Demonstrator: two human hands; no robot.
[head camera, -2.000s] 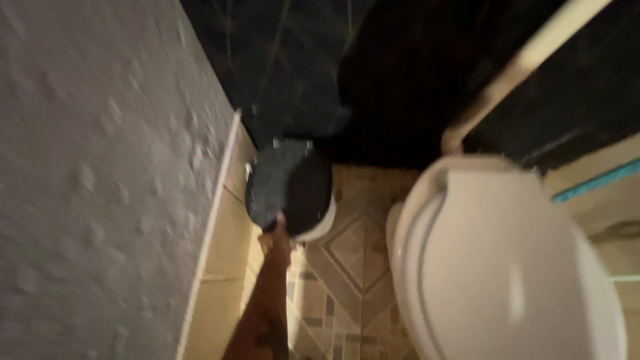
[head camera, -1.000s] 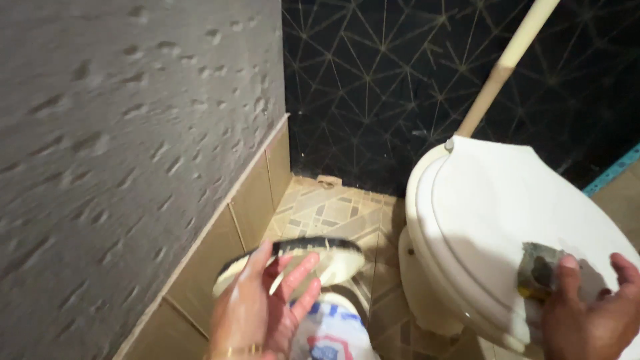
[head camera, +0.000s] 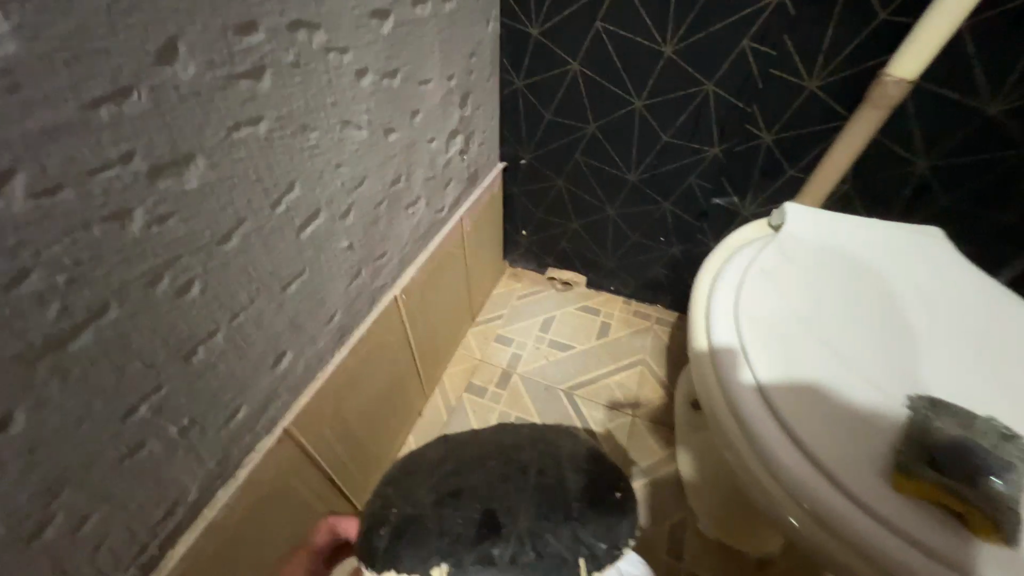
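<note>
At the bottom edge, my left hand (head camera: 326, 542) is beside the left rim of a round black lid (head camera: 500, 496); only part of it shows, and its grip is unclear. The lid lies over a white container (head camera: 628, 564), mostly cut off by the frame. On the closed white toilet lid (head camera: 856, 320) rests a worn grey and yellow scouring sponge (head camera: 956, 464), with a dark patch on its top. My right hand is out of view.
A grey textured wall (head camera: 240, 200) with a beige tile skirting (head camera: 360, 384) runs along the left. Ahead stands a black patterned wall (head camera: 624, 144). A pale pipe (head camera: 880, 100) slants behind the toilet. Patterned tiles (head camera: 552, 344) cover the floor.
One second ago the lid was tilted up beside my left hand and my right hand held the sponge. Now the lid lies flatter, the sponge is let go, and my right hand has left view.
</note>
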